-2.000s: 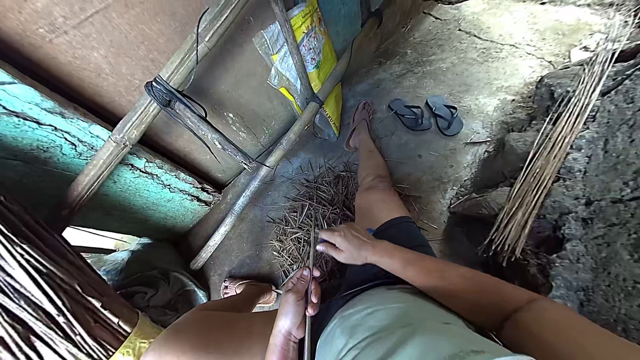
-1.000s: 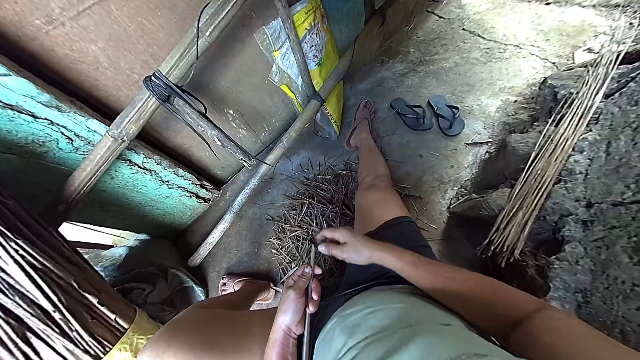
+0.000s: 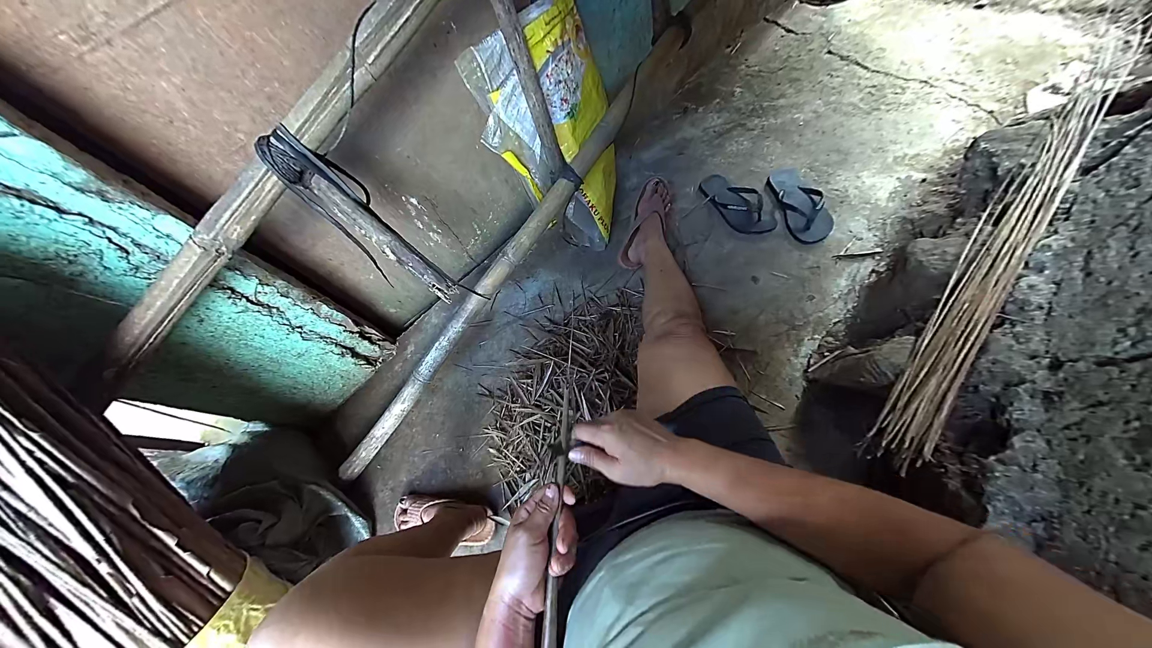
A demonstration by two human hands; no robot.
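Observation:
A thin brown stick (image 3: 552,576) runs upright through the lower middle of the view. My left hand (image 3: 537,540) is closed around it, thumb on top. Just above, my right hand (image 3: 625,447) meets the stick with thumb and fingers, near a small dark thing at the fingertips, too small to name. Whether that hand grips a tool is not clear. Beyond both hands, between my legs, a heap of short stick pieces (image 3: 549,387) lies on the concrete floor.
A bundle of thin sticks (image 3: 981,270) leans on rough stone at right. More dark sticks (image 3: 81,513) stand at lower left beside a dark sack (image 3: 279,504). Bamboo poles (image 3: 468,315) cross the left side, near a yellow printed sack (image 3: 576,108). Black flip-flops (image 3: 738,205) lie on the floor.
My right hand drew back slightly from the stick, fingers curled, and is now against it again. My left hand has stayed around the stick.

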